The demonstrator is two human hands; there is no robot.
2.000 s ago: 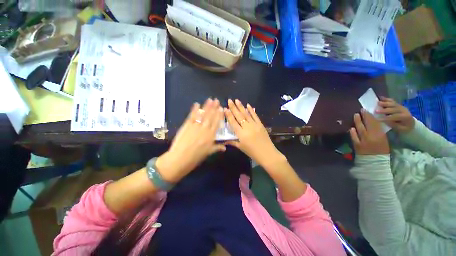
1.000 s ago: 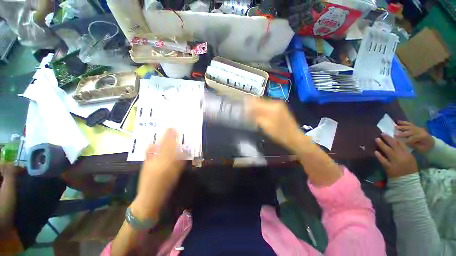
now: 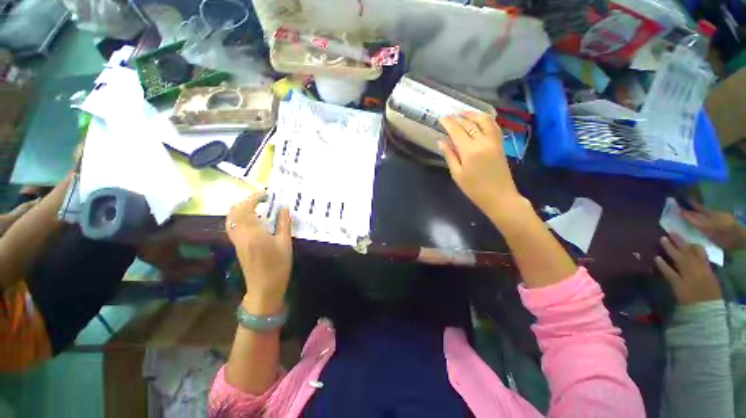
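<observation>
A stack of unfolded instruction sheets [image 3: 331, 175] lies left of centre on the dark table, printed side up. My left hand [image 3: 260, 245] is at its lower left corner, thumb and fingers at the edge; whether it grips a sheet is not clear. My right hand [image 3: 476, 155] reaches into the beige holding box [image 3: 415, 133], fingers at the right end of the folded leaflets [image 3: 429, 101] that stand in it. My right fingers partly hide the leaflets, and I cannot tell if they hold one.
A blue tote [image 3: 638, 165] with folded leaflets stands at the right, scrap paper [image 3: 579, 222] in front of it. Another person's hands [image 3: 691, 253] hold a white sheet at far right. A yellow sheet [image 3: 208, 189], dark oval object [image 3: 209, 154] and grey device [image 3: 110, 214] lie left. Another person's arm shows far left.
My hands have parted from the folding spot at the table edge. My right hand has moved to the beige box, my left to the sheet stack. The view has shifted left.
</observation>
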